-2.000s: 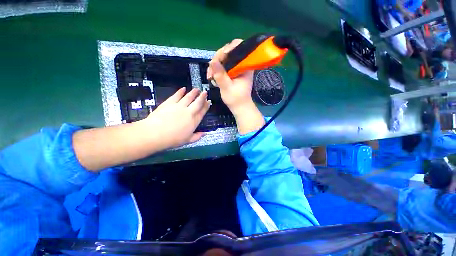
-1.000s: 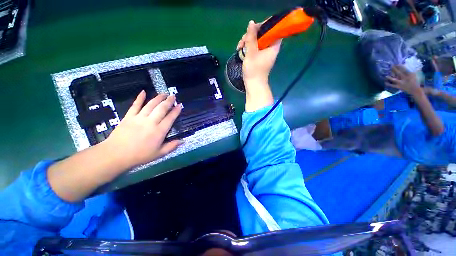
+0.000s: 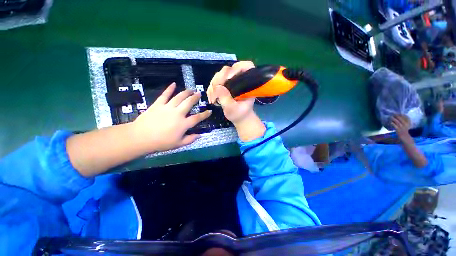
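Note:
A black housing (image 3: 157, 75) lies on a silvery-white sheet (image 3: 100, 90) on the green bench. A silver-grey strip (image 3: 188, 76) crosses its middle and white brackets (image 3: 126, 108) show at its left part. My left hand (image 3: 167, 120) lies palm down over the housing with fingers spread near the strip; I see nothing in it. My right hand (image 3: 235, 95) holds an orange and black electric screwdriver (image 3: 265, 84) tilted over the housing's right part. Its bit tip is hidden by my fingers. The screw dish (image 3: 266, 100) is mostly hidden behind my right hand and the screwdriver.
The screwdriver's black cord (image 3: 311, 102) curves down to my right sleeve. Another housing (image 3: 352, 37) lies at the upper right, and part of a sheet (image 3: 22, 20) at the upper left. A person's hand (image 3: 401, 123) touches a translucent bag (image 3: 395, 97) at the right.
My right hand has brought the screwdriver from the dish back over the housing's right part. My left hand stays on the housing. The view has shifted.

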